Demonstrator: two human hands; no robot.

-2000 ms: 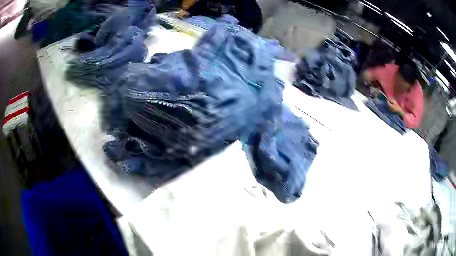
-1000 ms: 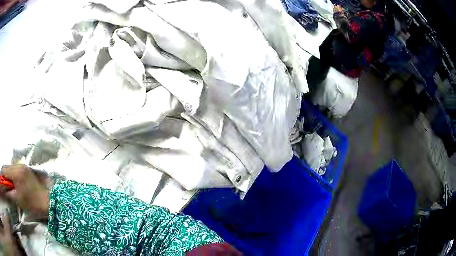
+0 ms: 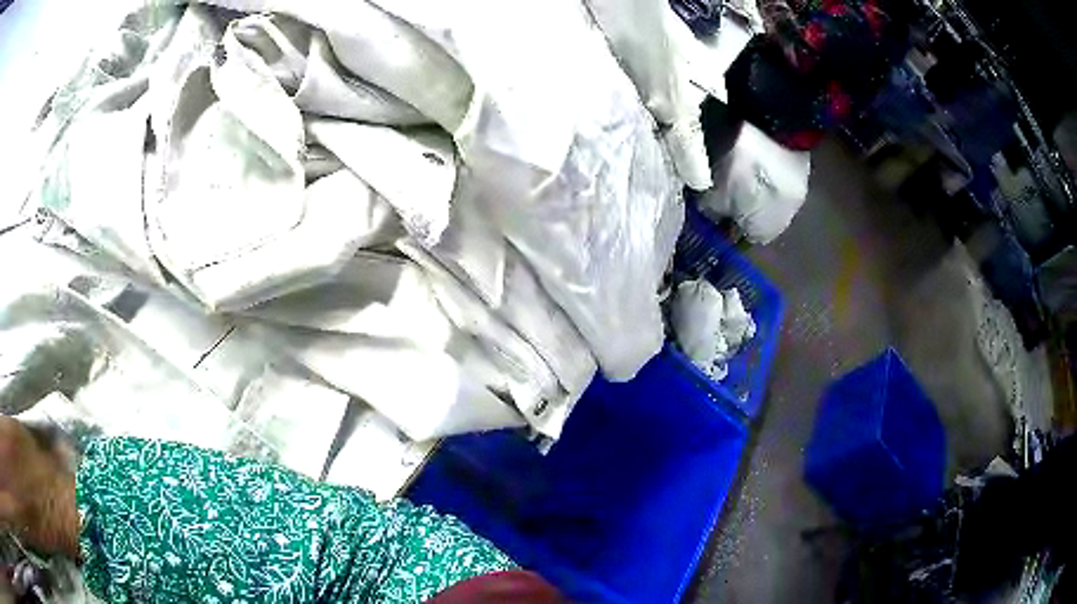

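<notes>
A large heap of off-white garments (image 3: 343, 224) with flaps, seams and small dark buttons covers the left and middle of the view. My right hand (image 3: 36, 490) is at the lower left, cut off by the picture's left edge. Its fingers are out of the picture, so what it holds is hidden. My green patterned sleeve runs from it along the bottom. A bunched piece of pale cloth (image 3: 47, 576) shows just below the hand. My left hand is not in view.
Beside the heap, below the table edge, stands a blue crate (image 3: 614, 472). Another blue crate (image 3: 762, 342) holds pale cloth. A separate blue bin (image 3: 880, 442) stands on the floor at right. A person (image 3: 815, 71) in dark and red clothing is at the upper right.
The view has swung from blue denim piles to the off-white heap. Since one second ago, my right hand has shifted left in the picture, and the orange thing in it is out of view.
</notes>
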